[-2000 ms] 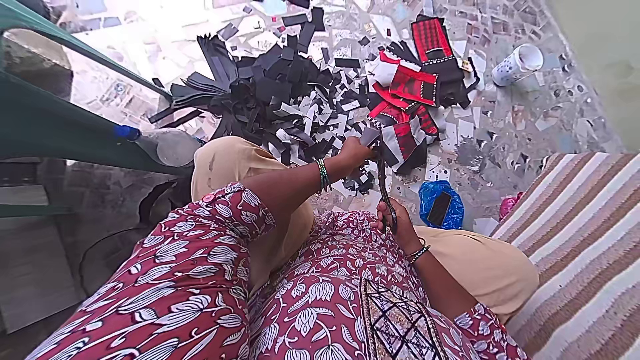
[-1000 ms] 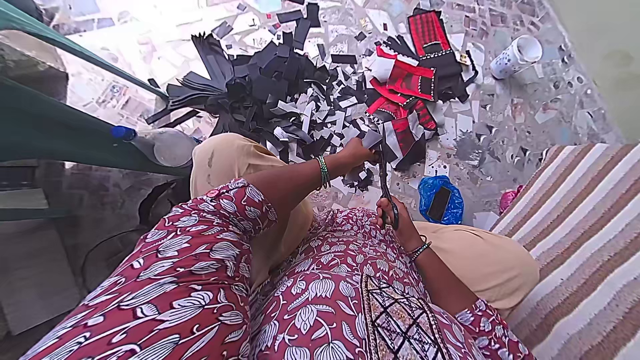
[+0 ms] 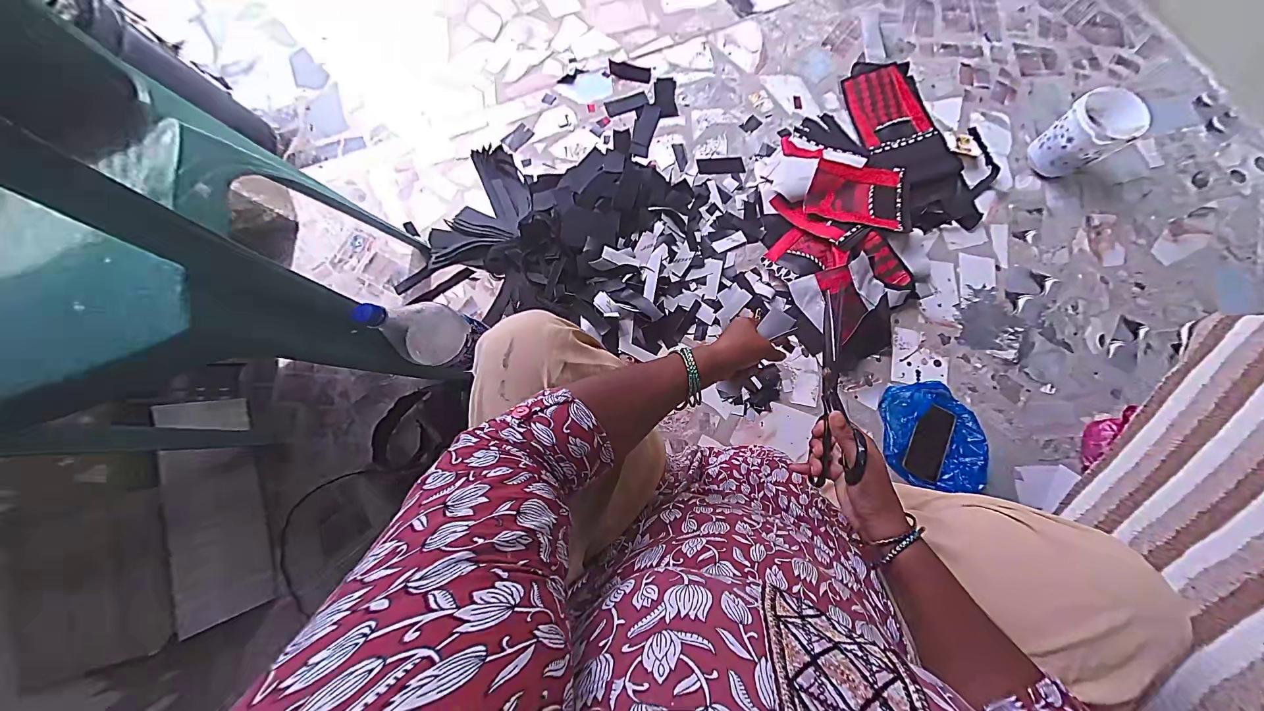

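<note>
My right hand (image 3: 849,464) grips the black handles of a pair of scissors (image 3: 830,365), whose blades point away from me. To its left, my left hand (image 3: 743,346) holds a small grey strip (image 3: 776,324); whether more pieces are in its fingers I cannot tell. Beyond the hands, cut black and grey pieces (image 3: 652,272) lie in a heap on the floor. Longer black strips (image 3: 504,212) fan out at the heap's left side. Red and black fabric pieces (image 3: 857,193) with beaded-looking trim lie to the right of the heap.
A white spotted cup (image 3: 1089,131) stands at the upper right. A dark phone-like object (image 3: 929,444) rests on a blue plastic bag (image 3: 894,415). At the left are a green chair-like frame (image 3: 227,286) and a clear bottle with a blue cap (image 3: 427,333). Striped cloth (image 3: 1185,474) lies at the right.
The scissors have moved a little away from the left hand, with a gap now between the blades and that hand. The left hand stays near the heap.
</note>
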